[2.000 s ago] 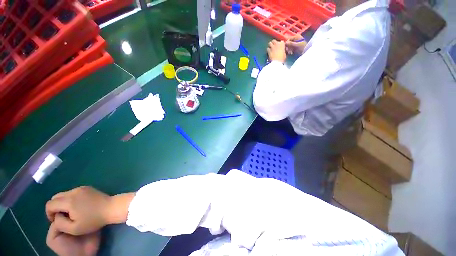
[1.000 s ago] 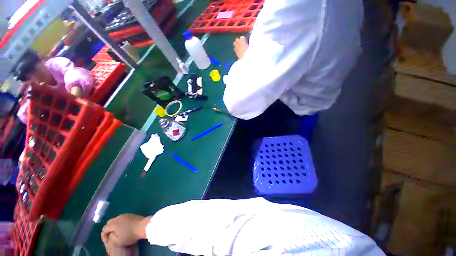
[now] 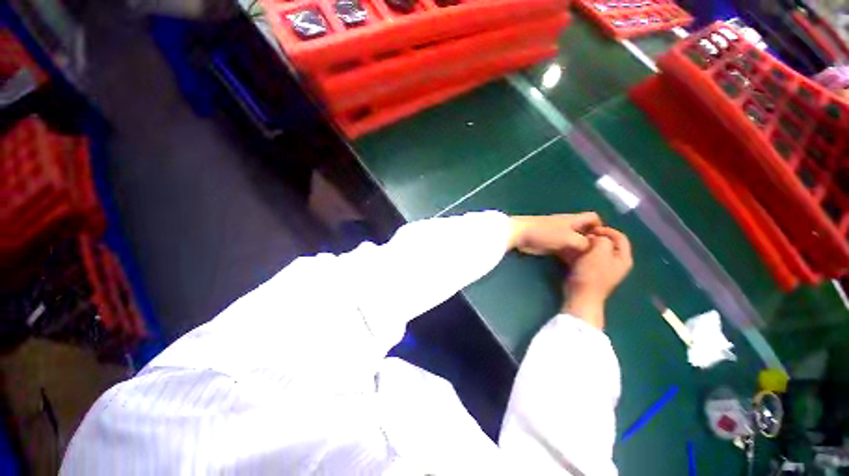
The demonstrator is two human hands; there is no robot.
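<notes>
My left hand (image 3: 557, 234) and my right hand (image 3: 600, 267) meet over the green bench (image 3: 521, 302), fingers together and touching. Both sleeves are white. Whether anything is held between the fingers is hidden. To the right of my hands lie a crumpled white wipe (image 3: 709, 340) and a short tool with a pale handle (image 3: 676, 325) touching it. A blue stick (image 3: 651, 414) lies below them, and a second blue stick (image 3: 692, 457) is cut off by the lower edge.
Stacked red trays (image 3: 437, 65) stand at the upper middle, more red trays (image 3: 745, 167) at right. A grey divider strip (image 3: 694, 244) crosses the bench, with a white block (image 3: 617, 192) on it. A clear container (image 3: 726, 418), a yellowish ring (image 3: 767, 414) and a yellow cap (image 3: 773, 379) are lower right.
The view has swung left, so the neighbour and blue stool are out of the picture. The bench items now show at lower right. Both my sleeves are now visible, and my hands remain together.
</notes>
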